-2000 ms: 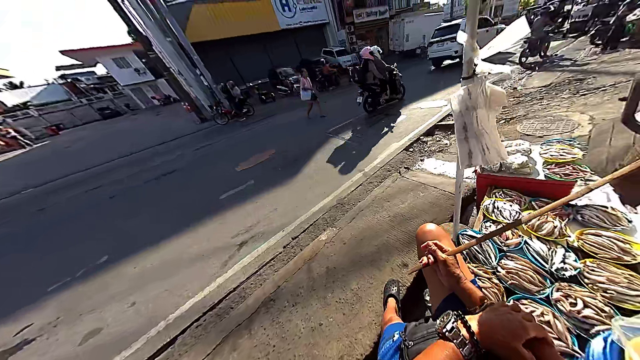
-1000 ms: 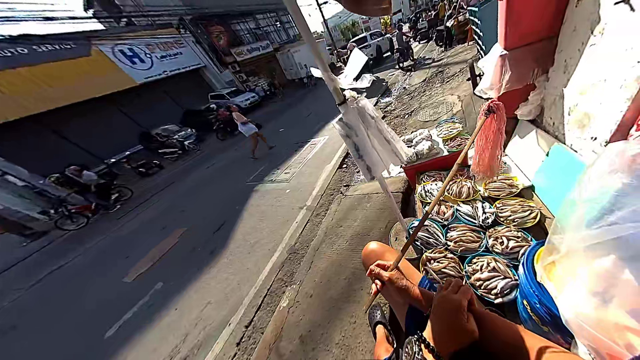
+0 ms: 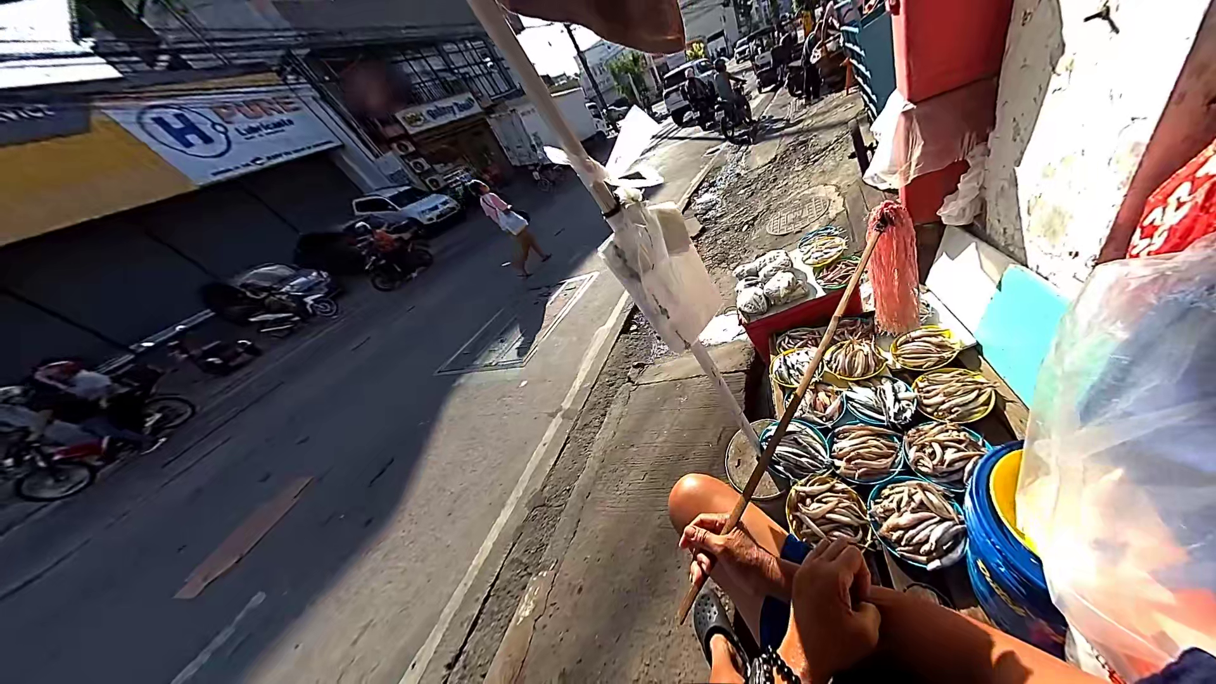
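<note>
My right hand (image 3: 727, 551) grips the lower end of a thin wooden stick (image 3: 807, 380), beside my bent knee (image 3: 708, 499). The stick slants up to the right, and a bunch of red plastic strips (image 3: 895, 275) hangs from its top. My left hand (image 3: 836, 598), with dark beads at the wrist, lies bent across my right forearm; a thin pale thing shows near its fingers, and its grip is unclear. Just beyond my hands, small fish lie in round baskets, the nearest being a blue-rimmed basket (image 3: 920, 522) and a yellow-rimmed basket (image 3: 826, 510).
A pole (image 3: 551, 104) wrapped with plastic bags (image 3: 665, 275) stands by the fish. Stacked blue tubs (image 3: 1012, 560) and a large clear plastic bag (image 3: 1130, 437) are at right. Left are the road, parked motorcycles (image 3: 285, 290) and a walking person (image 3: 513, 223). Two riders (image 3: 727, 95) are farther up.
The stick has swung up from lying low over the fish baskets to a steeper slant. My left hand has gone from flatter to more bent. The view has turned.
</note>
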